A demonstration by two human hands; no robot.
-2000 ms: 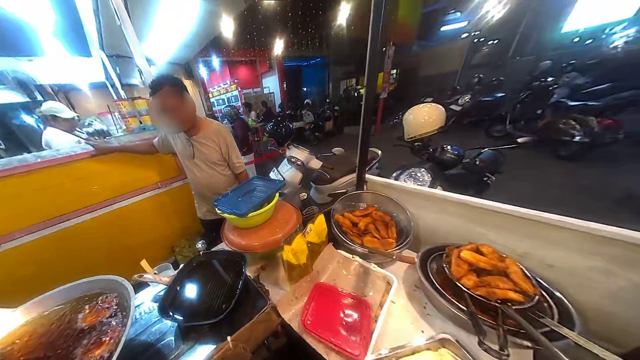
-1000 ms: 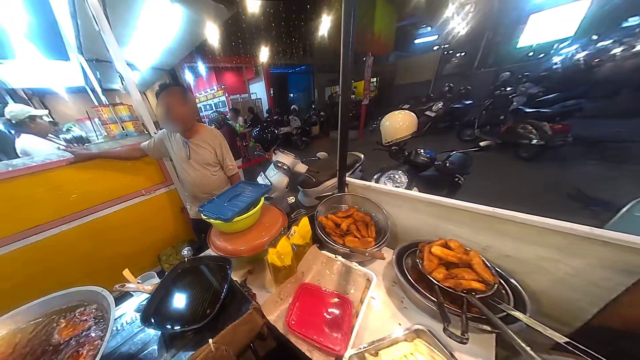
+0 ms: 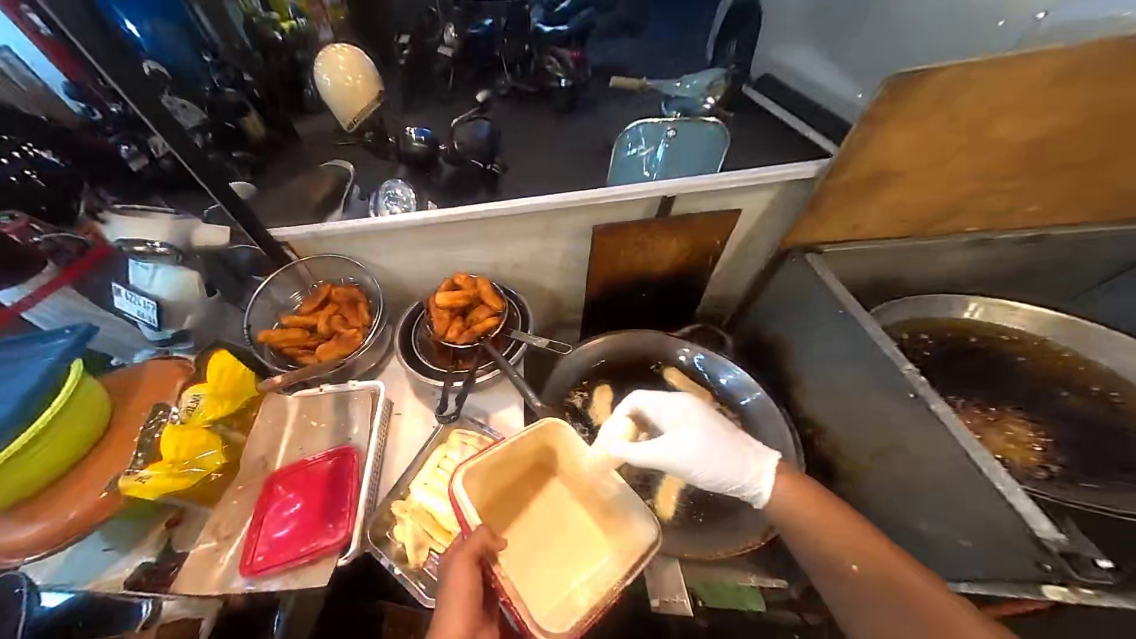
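My left hand (image 3: 472,581), bare, grips the near left side of a square red container (image 3: 555,524) with pale batter in it, tilted beside the wok. My right hand (image 3: 688,444), in a white glove, pinches a batter-coated piece (image 3: 626,435) over the container's edge and the wok (image 3: 772,417). Several pale battered pieces (image 3: 670,497) lie in the wok's dark oil. Left of the container, a metal tray (image 3: 383,539) holds peeled pale yellow pieces (image 3: 435,488). The fingertips of my right hand are partly hidden.
Browned fritters fill a wire strainer (image 3: 466,311) over a bowl and a basket (image 3: 315,319). Tongs (image 3: 454,399) rest near the tray. A red lid (image 3: 302,510) lies on a lined white tray. At right stands a second pan of oil (image 3: 1065,399) behind a metal partition (image 3: 914,426).
The view has swung far to the right and down. Both my hands, the batter container and the wok now show; none of these was visible before.
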